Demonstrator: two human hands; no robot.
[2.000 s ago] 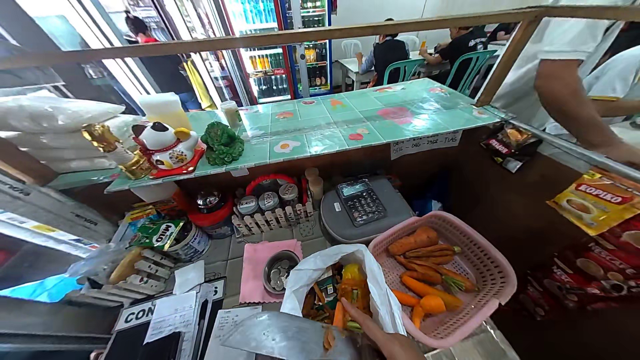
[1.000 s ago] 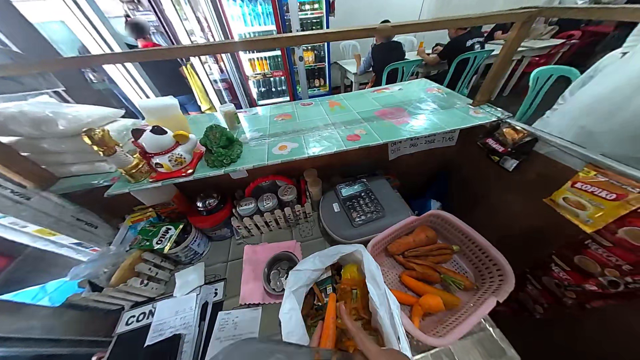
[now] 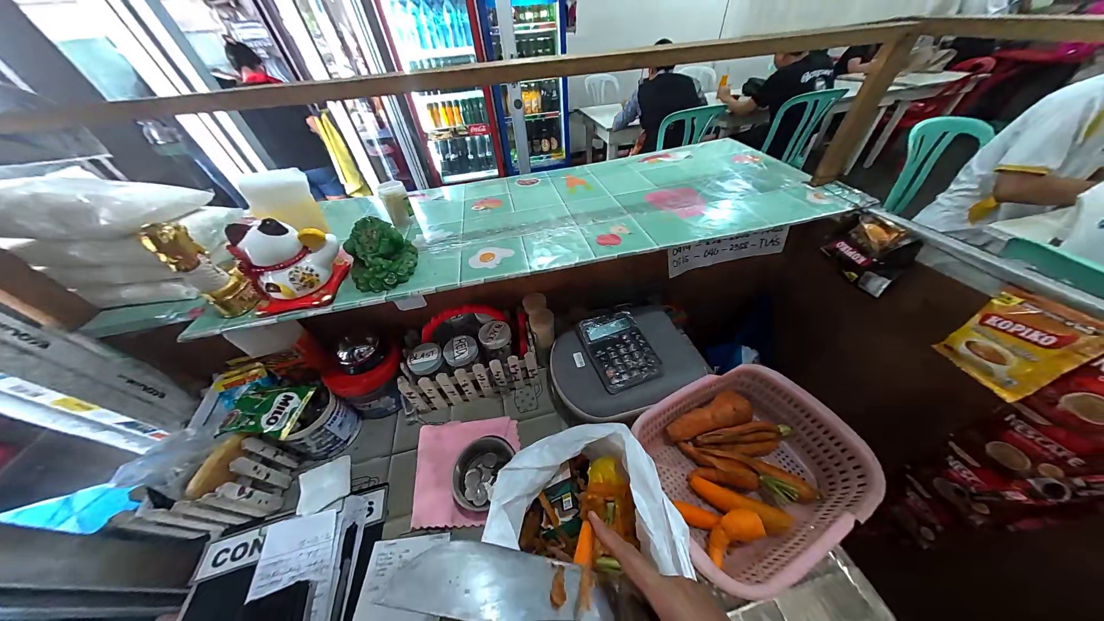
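My right hand point(image 3: 642, 569) comes in from the bottom right, a finger extended along an upright orange carrot point(image 3: 585, 545) that it grips over a white plastic bag point(image 3: 640, 483). Peelings and wrappers lie in the bag, beside a yellow-orange packet or bottle. A broad metal knife blade point(image 3: 483, 580) lies across the bottom, close to the carrot's lower part, with an orange scrap on it. The knife's handle and my left hand are out of sight. Several carrots point(image 3: 733, 500) rest in a pink plastic basket point(image 3: 849, 440), right of the bag.
A metal bowl of coins point(image 3: 481, 473) stands on a pink cloth point(image 3: 435, 474), left of the bag. Papers point(image 3: 297, 552) lie farther left. Behind are a calculator point(image 3: 619, 349) and lidded jars point(image 3: 461, 352). The tiled counter point(image 3: 552, 207) spans beyond; a person's arm point(image 3: 1044, 185) is at right.
The knife blade has dipped low in the view and come back up beside the carrot. The carrot stood higher a second ago. A person at right has moved out of view and partly back.
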